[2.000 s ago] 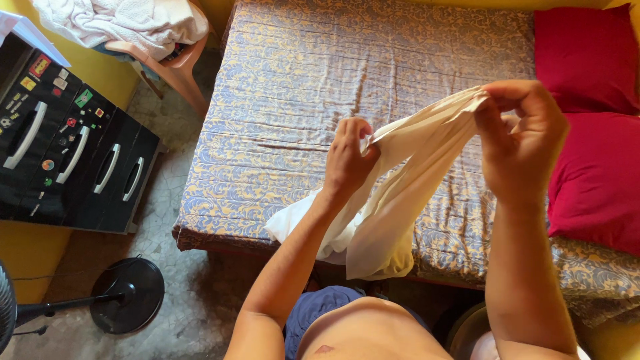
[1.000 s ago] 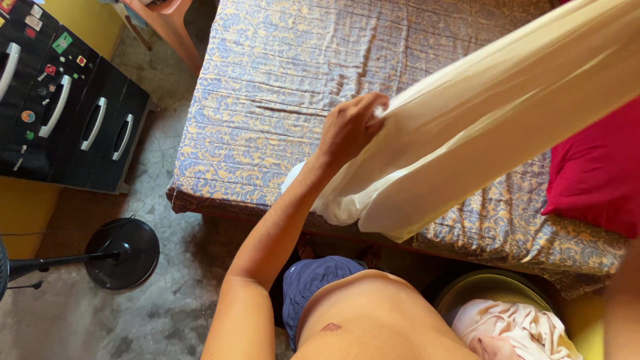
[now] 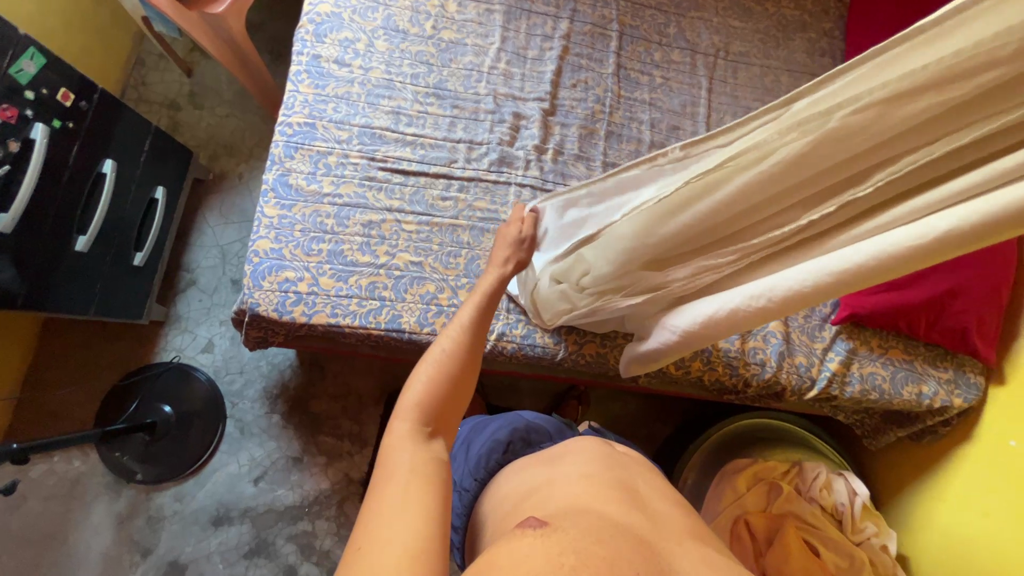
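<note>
A long cream-coloured cloth stretches from the middle of the view up to the right edge, in loose lengthwise folds. My left hand grips its near corner, just above the bed. The cloth's lower end hangs over the bed's near edge. Beneath it lies the bed with a blue and yellow patterned bedspread, somewhat wrinkled. My right hand is out of view, so what it holds cannot be seen.
Red pillows lie at the bed's right end. A basin holding crumpled fabric stands below, beside the yellow wall. To the left are a black drawer unit, a fan base and a plastic chair.
The cloth, bunched between both hands two seconds ago, is now stretched out far to the right. My right hand has moved right and out of view. My left hand still grips the cloth.
</note>
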